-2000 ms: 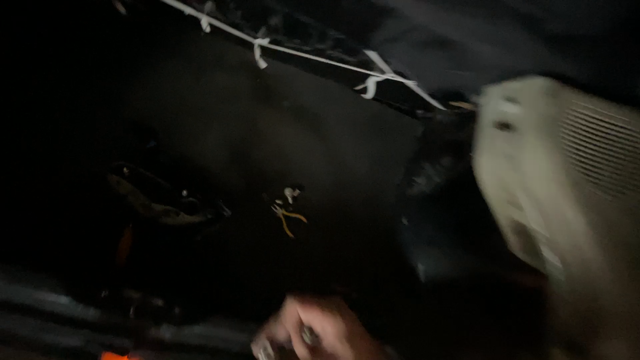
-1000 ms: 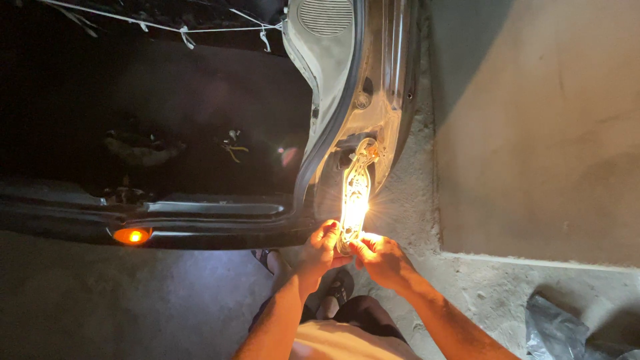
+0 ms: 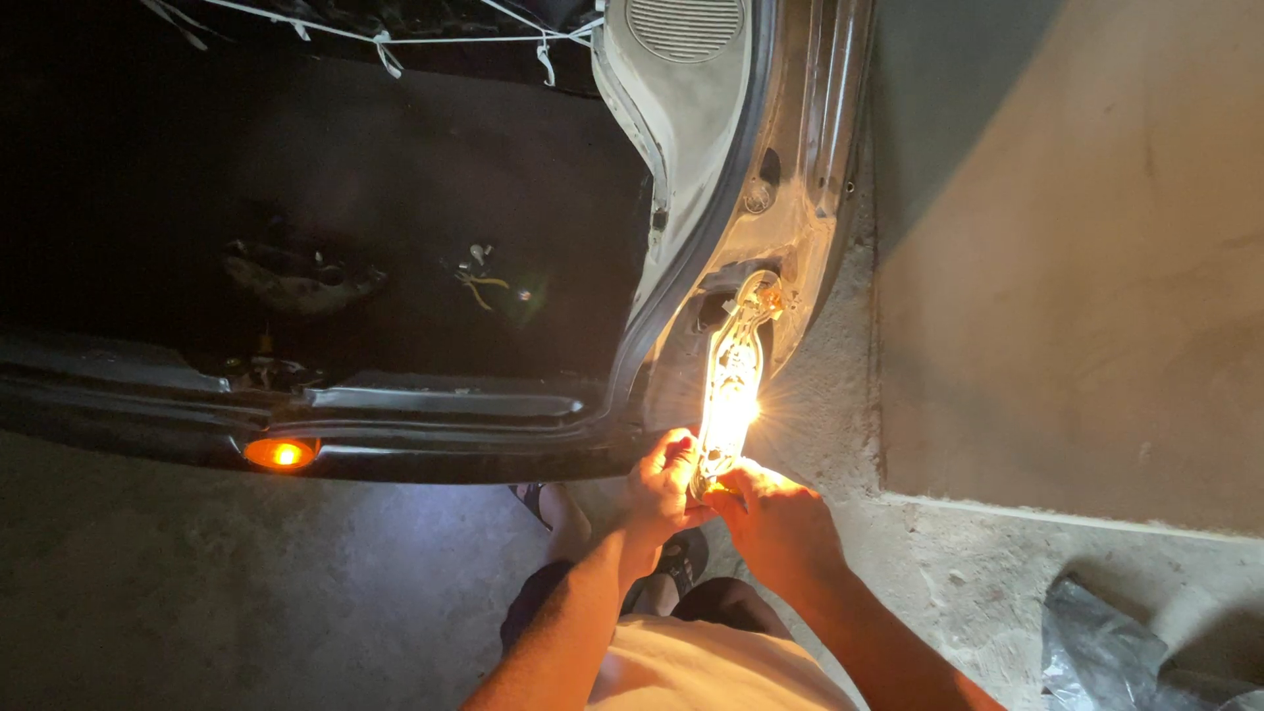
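Note:
A lit bulb holder plate of a car's tail light point(image 3: 733, 370) stands out from the rear corner of the car body point(image 3: 795, 212), glowing so brightly that its middle is washed out. My left hand point(image 3: 664, 484) grips its lower end from the left. My right hand point(image 3: 775, 509) has its fingers at the same end from the right; glare hides what exactly the fingertips pinch. The plate's upper end lies by the opening in the body. Pliers with yellow handles point(image 3: 484, 286) rest in the dark cargo area, beside small pale pieces point(image 3: 479, 254).
An orange lamp point(image 3: 282, 453) glows on the car's rear edge. White cord point(image 3: 434, 40) crosses the cargo area near grey interior trim point(image 3: 681, 109). A large brown panel point(image 3: 1066, 296) is at the right, with a plastic bag point(image 3: 1096, 642) below it. My sandalled feet are on the concrete floor point(image 3: 247, 583).
The view has swung to the right since the oldest, blurred frame, which shows one hand near the bottom. Over the last second both hands have stayed at the lit plate's lower end.

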